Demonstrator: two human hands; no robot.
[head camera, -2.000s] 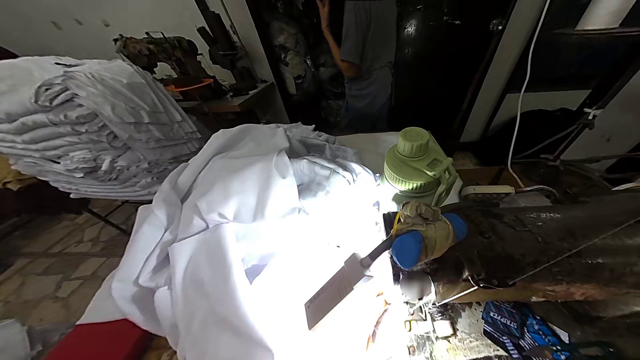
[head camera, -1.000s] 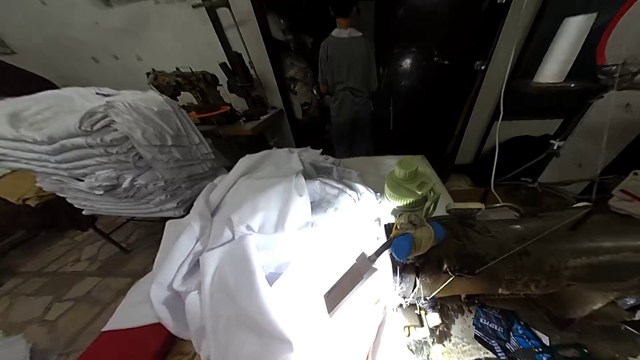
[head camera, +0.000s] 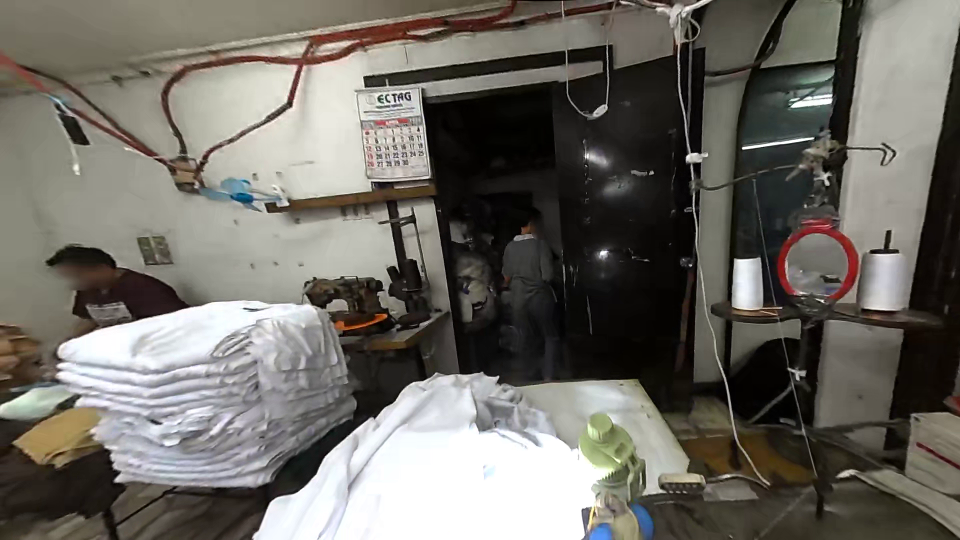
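Neither of my hands shows in the head view. White cloth (head camera: 442, 457) lies heaped over the work table (head camera: 652, 420), its near part washed out by bright light. At the cloth's right side stands a green plastic bottle (head camera: 606, 450). Just below it, at the bottom edge, is a blue cylindrical part (head camera: 642, 521) with a tan wrapping, partly cut off. A tall stack of folded white cloth (head camera: 202, 397) stands to the left.
A person in a dark shirt (head camera: 131, 296) is at the far left; another person (head camera: 529, 285) stands in the dark doorway. A sewing machine (head camera: 345, 294) rests on a back table. White thread cones (head camera: 882, 281) and a red-rimmed round mirror (head camera: 817, 261) are at right.
The view has tilted up strongly. The person at the doorway, with an arm raised two seconds ago, now stands with the arm lowered.
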